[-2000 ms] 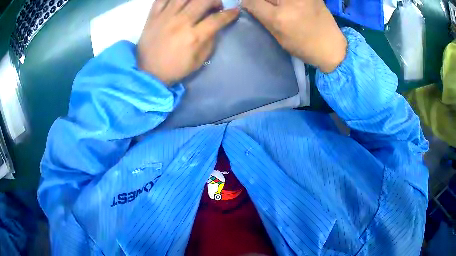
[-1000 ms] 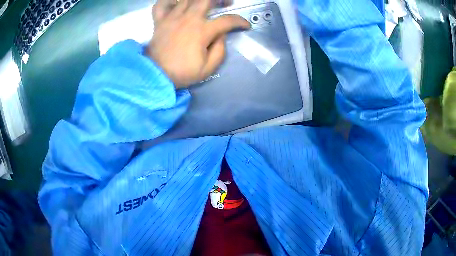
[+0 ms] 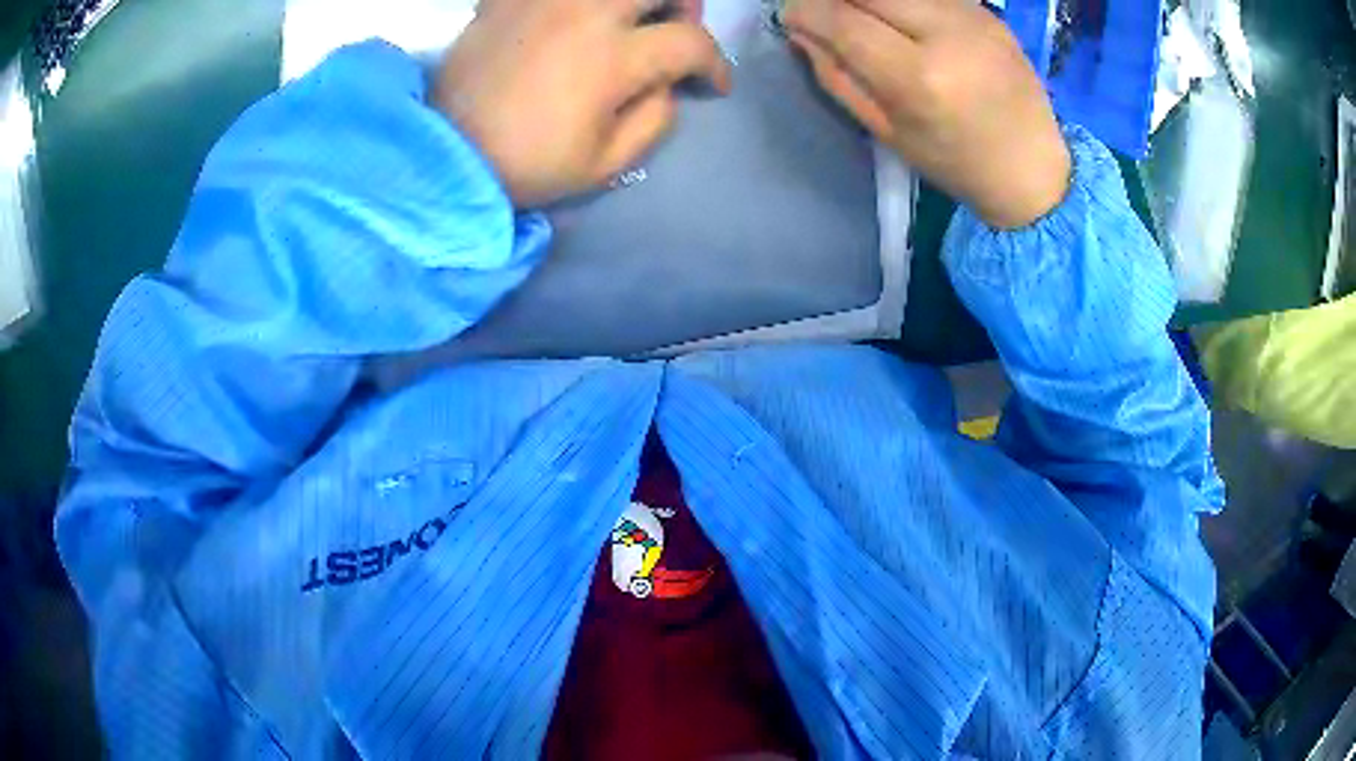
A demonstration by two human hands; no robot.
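Note:
A grey tablet back cover (image 3: 714, 223) lies flat in front of me on white separator sheets (image 3: 897, 245), its logo partly showing beside my left hand. My left hand (image 3: 573, 89) rests over the cover's upper left part, fingers bent, its top cut off by the frame edge. My right hand (image 3: 937, 97) is at the cover's upper right, thumb and fingertips close together near the camera corner. A small dark thing shows at the right fingertips, too small to tell. The camera openings are hidden.
A blue parts bin (image 3: 1108, 75) stands at the upper right with dark pieces in it. A clear plastic strip (image 3: 1202, 193) lies right of it. White pieces lie behind. A coworker's yellow sleeve (image 3: 1286, 364) is at the right edge. A white sheet (image 3: 335, 33) shows at the upper left.
My right hand was out of view a second ago and is back over the cover's camera corner. The pale strip seen on the cover then no longer shows.

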